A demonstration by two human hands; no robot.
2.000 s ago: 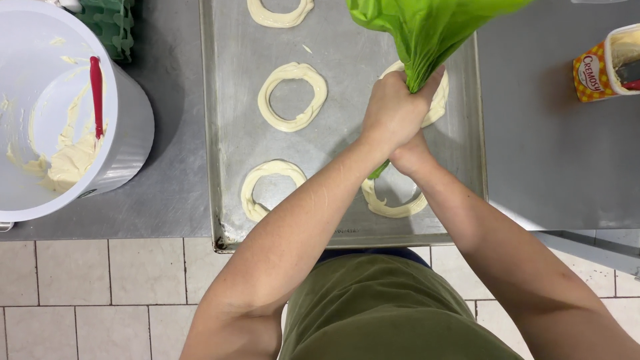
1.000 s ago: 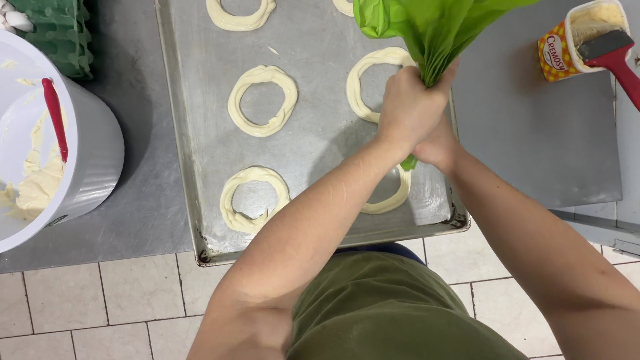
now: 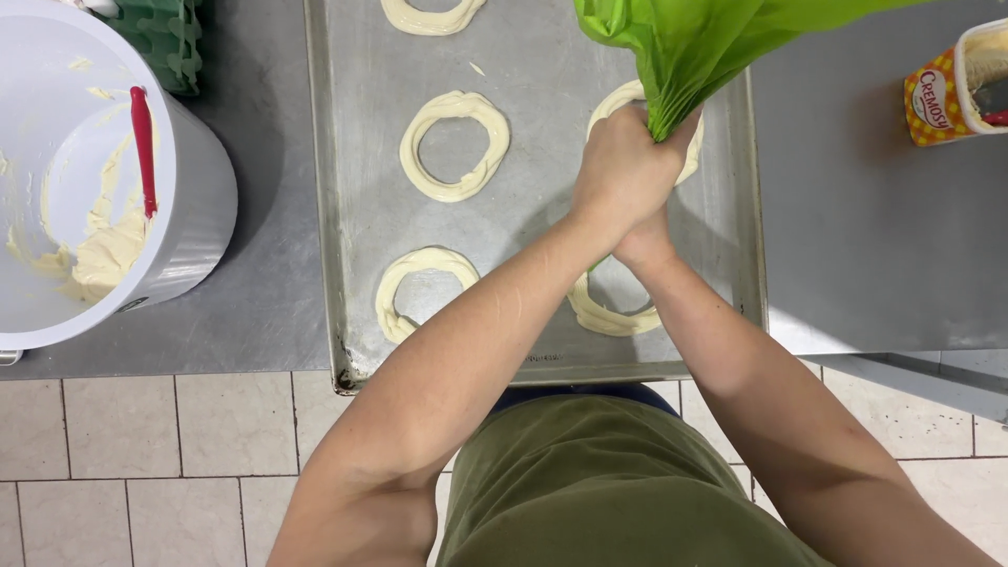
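My left hand point(image 3: 630, 161) grips the twisted neck of a green plastic piping bag point(image 3: 693, 55) over the right part of a metal baking tray point(image 3: 535, 197). Just below it, my right hand point(image 3: 647, 235) is closed round the lower part of the bag, mostly hidden by the left hand and wrist. The bag's green tip shows beside a ring of pale batter point(image 3: 614, 319) at the tray's lower right. Another ring point(image 3: 689, 161) lies partly behind my hands. At the tray's left side are a middle ring point(image 3: 455, 146), a lower ring point(image 3: 390, 303) and one cut by the view's top.
A white tub point(image 3: 197, 189) with batter point(image 3: 110, 256) and a red-handled utensil point(image 3: 143, 150) stands at left, beside green egg trays point(image 3: 169, 39). On the steel table point(image 3: 866, 236) at far right is a Cremosy container point(image 3: 937, 98) holding a red-handled tool.
Both hands stay on the green bag near the lower right ring, and its curve of batter looks longer at the right than one second ago. The view has shifted.
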